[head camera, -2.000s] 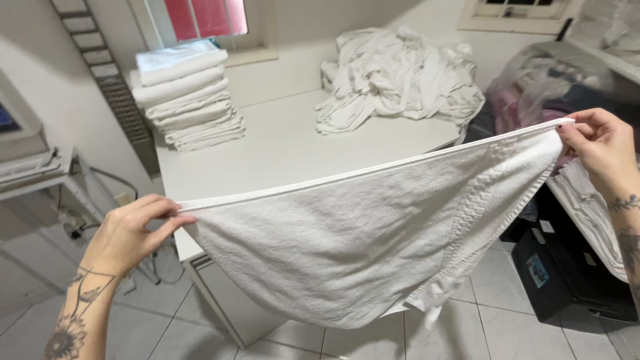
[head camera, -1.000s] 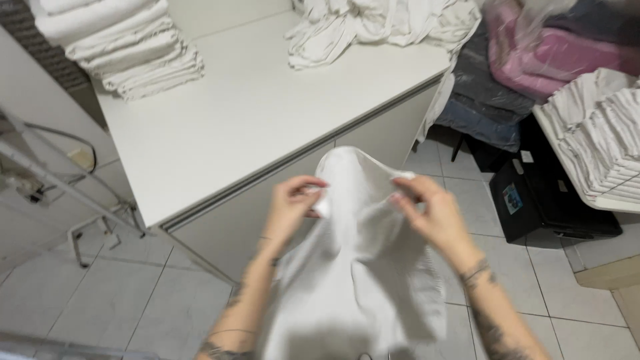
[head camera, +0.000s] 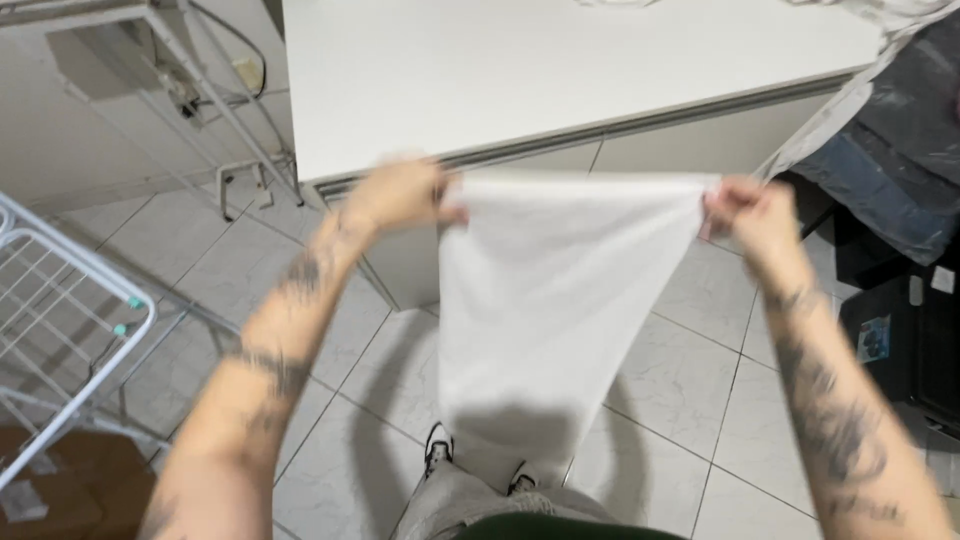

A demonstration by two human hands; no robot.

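Note:
A white cloth (head camera: 540,300), seemingly a towel, hangs between my hands with its top edge pulled taut and nearly level. My left hand (head camera: 409,195) pinches the cloth's upper left corner, and my right hand (head camera: 754,217) pinches the upper right one. Both hands are blurred. The cloth narrows downward in front of the white cabinet and the tiled floor, and its lower end hangs above my shoes.
The white tabletop (head camera: 525,67) lies beyond my hands, its edge close behind them. A wire drying rack (head camera: 112,277) stands at left, above a cardboard box (head camera: 75,480). Dark plastic-wrapped items (head camera: 892,165) and a black case (head camera: 892,337) are at right. White fabric drapes off the table's right end.
My hands have moved apart from their close position one second ago, and the bunched cloth is now stretched along its top edge. The view has tilted further down.

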